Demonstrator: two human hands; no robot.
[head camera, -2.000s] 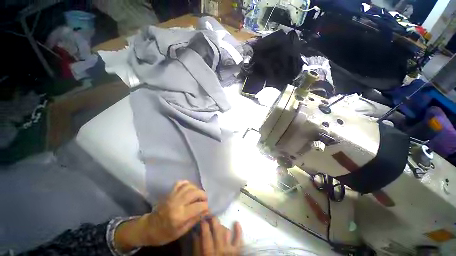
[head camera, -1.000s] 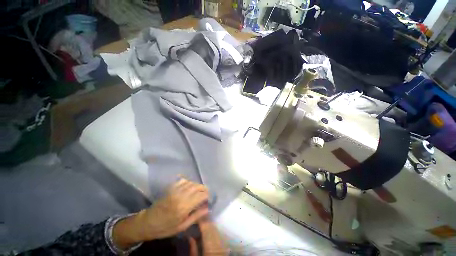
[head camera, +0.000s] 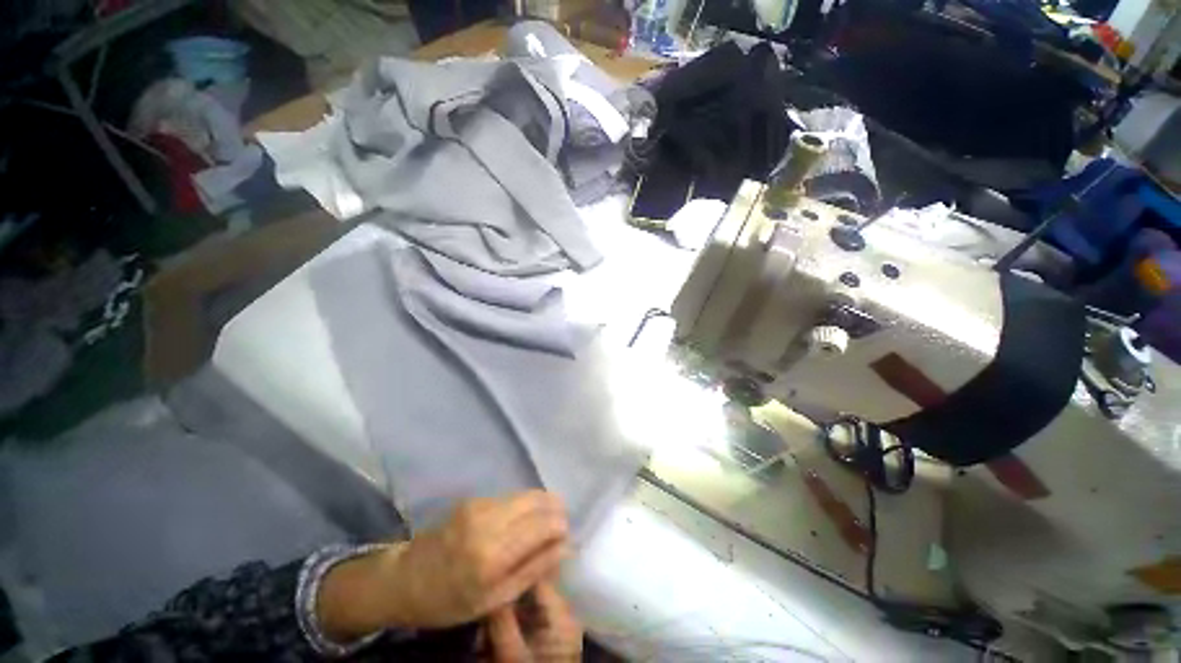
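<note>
The grey garment panel (head camera: 473, 402) lies over the white sewing table, with a dark seam line running along it towards my hands; its far part is heaped in folds. My left hand (head camera: 486, 557) is closed on the panel's near edge. My right hand (head camera: 541, 628) is just below it at the bottom of the picture, partly hidden by my left hand, fingers bent at the same edge. What lies between the fingertips is hidden. The cream sewing machine (head camera: 829, 317) stands to the right, its needle area lost in glare.
A black cloth pile (head camera: 712, 123) and a rolled grey bundle (head camera: 589, 136) lie beyond the machine. Loose grey pieces (head camera: 168, 518) drape at the left. A brown cardboard box (head camera: 207, 292) is left of the table. Dark-handled looped tool (head camera: 870, 447) lies by the machine base.
The near end of the panel has shifted slightly right, with more white table showing at its left. My left hand has moved slightly right; my right hand is now more bent and tucked beneath it.
</note>
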